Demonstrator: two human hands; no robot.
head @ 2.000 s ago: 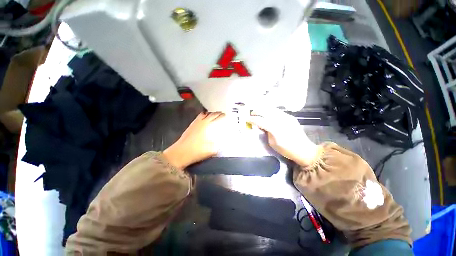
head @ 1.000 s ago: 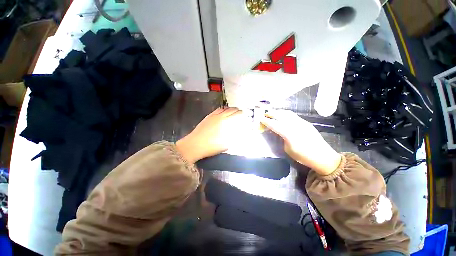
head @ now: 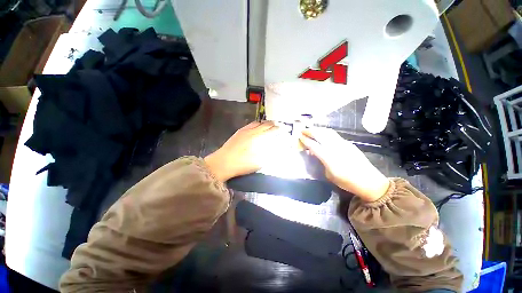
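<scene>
The white-grey sewing machine head (head: 297,63) stands above my hands. My left hand (head: 247,150) lies flat at the left of the needle area (head: 295,127), fingers pointing to it. My right hand (head: 337,161) is at its right, fingertips bent close to the needle. Strong glare washes out the fingertips, so any piece under them cannot be made out. A black cut strip (head: 283,187) lies across the table just in front of both hands. More dark strips (head: 289,237) lie overlapping nearer to me.
A heap of black cut pieces (head: 109,109) lies at the left. A shiny black bundle with pale lines (head: 441,126) lies at the right. Red and silver snips (head: 361,260) lie beside my right sleeve. A blue bin (head: 492,277) shows at the lower right.
The camera view has shifted, so the machine head appears further right than at first. My hands stay beside the needle with little visible change.
</scene>
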